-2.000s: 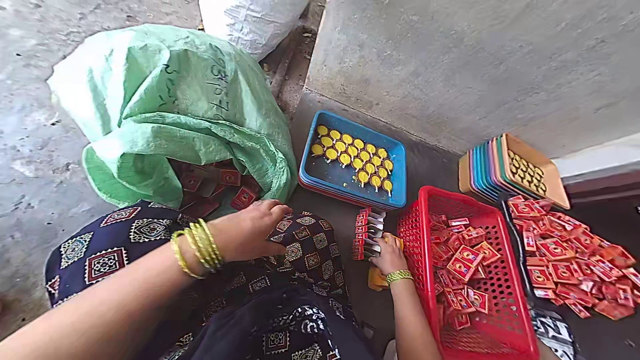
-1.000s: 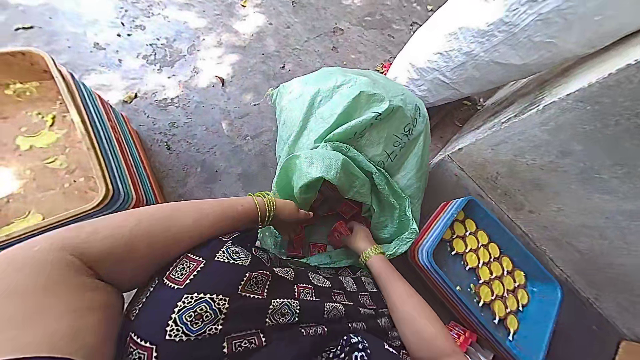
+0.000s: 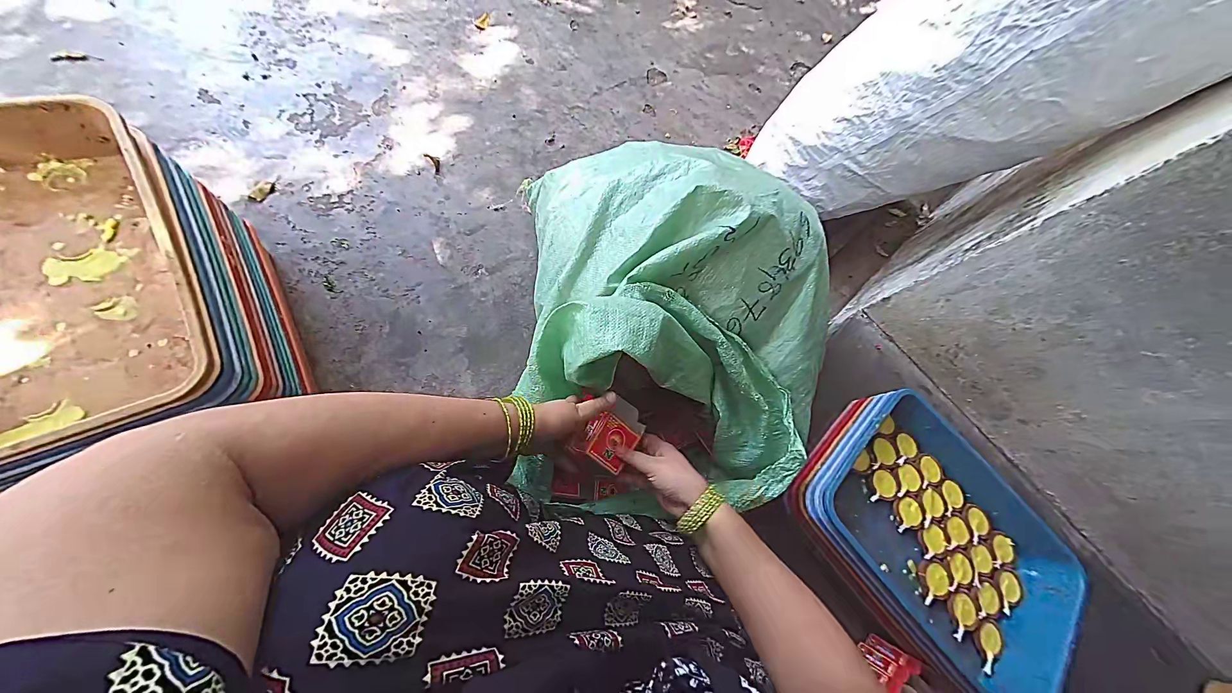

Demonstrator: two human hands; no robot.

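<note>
Both my hands meet at the mouth of a green woven plastic sack (image 3: 674, 231) that bears handwriting. My left hand (image 3: 570, 420) grips small red printed cardboard boxes (image 3: 610, 441) from the left, thumb on top. From the right, my right hand (image 3: 669, 472) pinches the lower right edge of the same boxes. How many boxes are held is hard to tell. More red boxes (image 3: 568, 484) lie in the sack's opening under my hands; its deeper inside is dark.
A stack of trays (image 3: 207, 318) stands at left, the top one holding leaf scraps. At right, a blue tray (image 3: 1044, 616) on more trays holds several round yellow-topped pieces. A white sack (image 3: 924, 106) leans by the grey wall (image 3: 1078, 279). Red boxes (image 3: 890, 662) lie at the bottom right.
The view has swung left since the first frame. My right hand has left the red boxes beside the red basket and come to the sack. Both hands now meet on red boxes; a second ago they were apart.
</note>
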